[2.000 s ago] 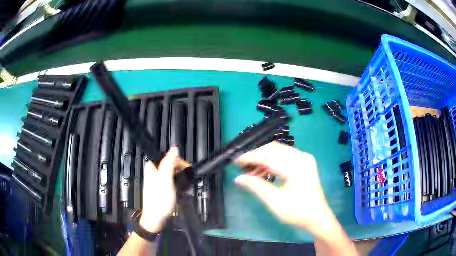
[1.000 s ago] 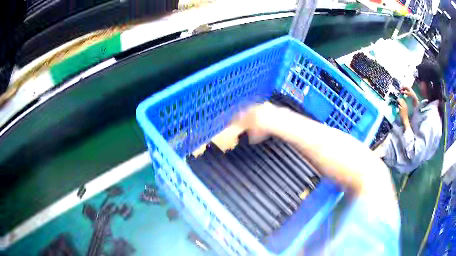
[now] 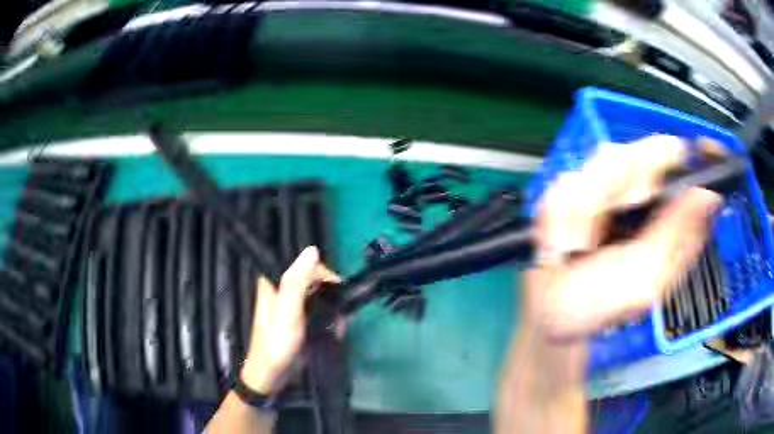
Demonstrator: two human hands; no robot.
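My left hand (image 3: 284,326) is at the lower middle, over the right part of the slotted black tray (image 3: 161,386). It is closed around crossing long black bars (image 3: 204,182); one points up left, others point right, and one hangs down. My right hand (image 3: 624,233) is raised in front of the blue crate, blurred, with its fingers around a long dark bar (image 3: 721,176). The bars from my left hand reach toward my right wrist; whether they touch it is unclear. Small black parts (image 3: 407,208) lie loose on the green mat between the hands.
The blue crate (image 3: 591,127) stands at the right, with black bars (image 3: 698,297) in a row inside. A second black tray (image 3: 47,229) lies at the far left. A white strip (image 3: 339,147) and a dark green channel (image 3: 339,106) run behind the mat.
The view has swung back from the crate to the mat. My right hand has come out of the crate and now holds a bar. My left hand is in view again.
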